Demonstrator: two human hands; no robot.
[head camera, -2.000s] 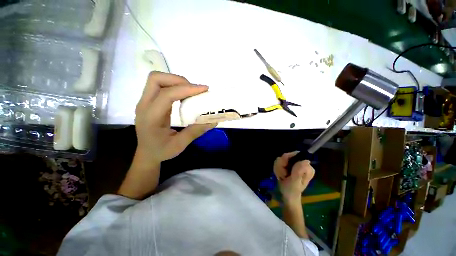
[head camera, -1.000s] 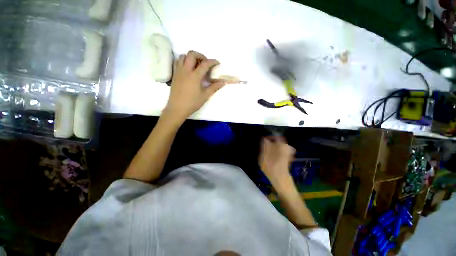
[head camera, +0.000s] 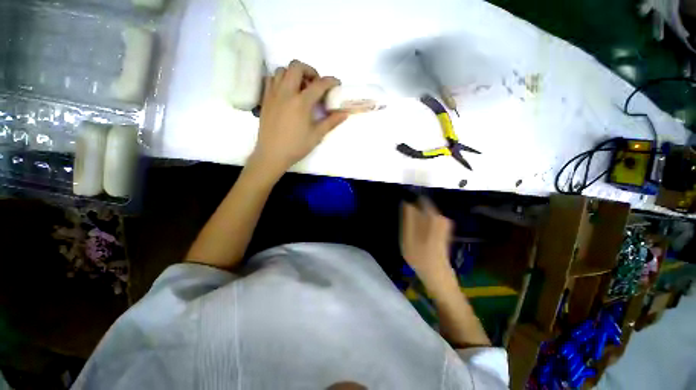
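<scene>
My left hand grips an off-white plastic housing on the white bench, with fingers around its left end. My right hand is a blurred fist in front of the bench edge, closed on the black handle of the hammer. The hammer head is a grey motion blur above the bench, right of the housing. Another off-white housing lies just left of my left hand. Long-nose pliers with yellow-and-black grips lie right of the held housing, jaws slightly apart.
A clear blister tray with white housings is at left. A slim tool lies above the pliers. Small dark parts lie near the front edge. A yellow-and-blue soldering station and cardboard bins with blue batteries are at right.
Since the earliest frame, the hammer has swung from the right to over the bench, and my left hand has closed on the housing farther up the bench. The view has shifted slightly.
</scene>
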